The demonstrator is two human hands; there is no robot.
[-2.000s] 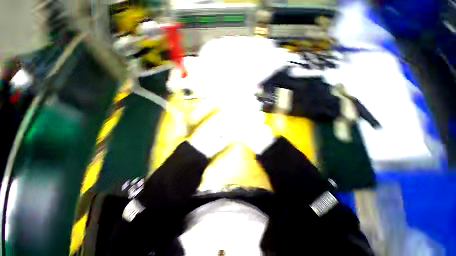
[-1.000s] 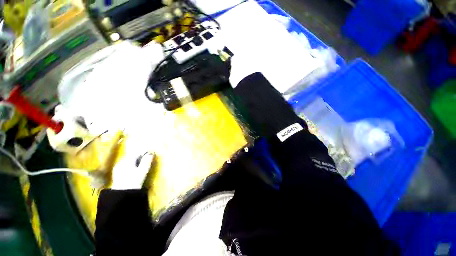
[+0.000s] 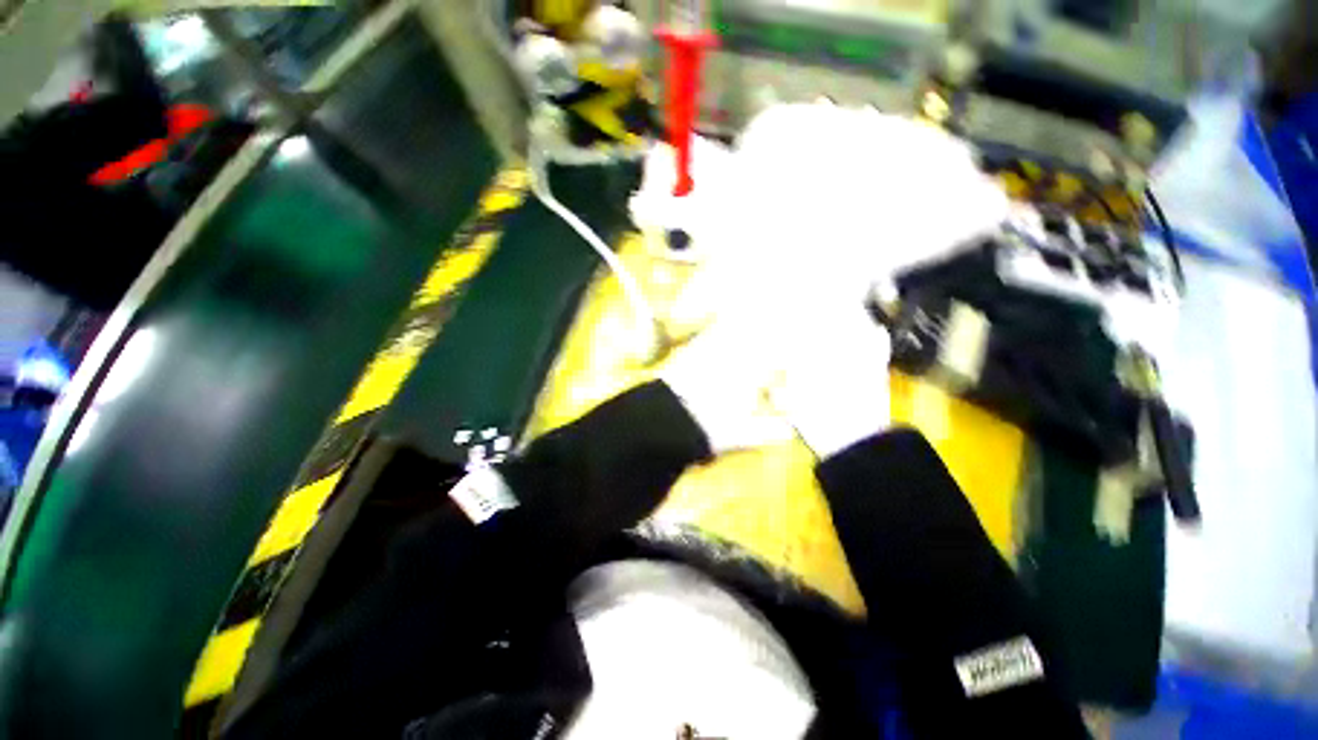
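My left hand (image 3: 730, 393), in a white glove, is over the yellow mat (image 3: 752, 509) in front of me. My right hand (image 3: 846, 379), also white-gloved, is close beside it. Both are overexposed and blurred, so fingers and anything between them cannot be made out. A bright white heap (image 3: 853, 188), perhaps parts and a plastic bag, lies just beyond the hands. A white cable (image 3: 596, 249) runs down to the mat left of my left hand. A red-handled stick (image 3: 684, 109) stands upright in a small white block (image 3: 658, 210) behind the cable.
A black socket block (image 3: 1012, 347) with beige tape lies right of the mat, a white multi-outlet strip (image 3: 1077, 257) behind it. A short black bar (image 3: 1174, 460) is at right. The green conveyor (image 3: 188, 434) with hazard tape (image 3: 379, 379) runs along the left. Instruments stand behind.
The view has swung back left from the blue bin. My right hand, out by the bin side and hidden before, is now over the mat beside my left hand.
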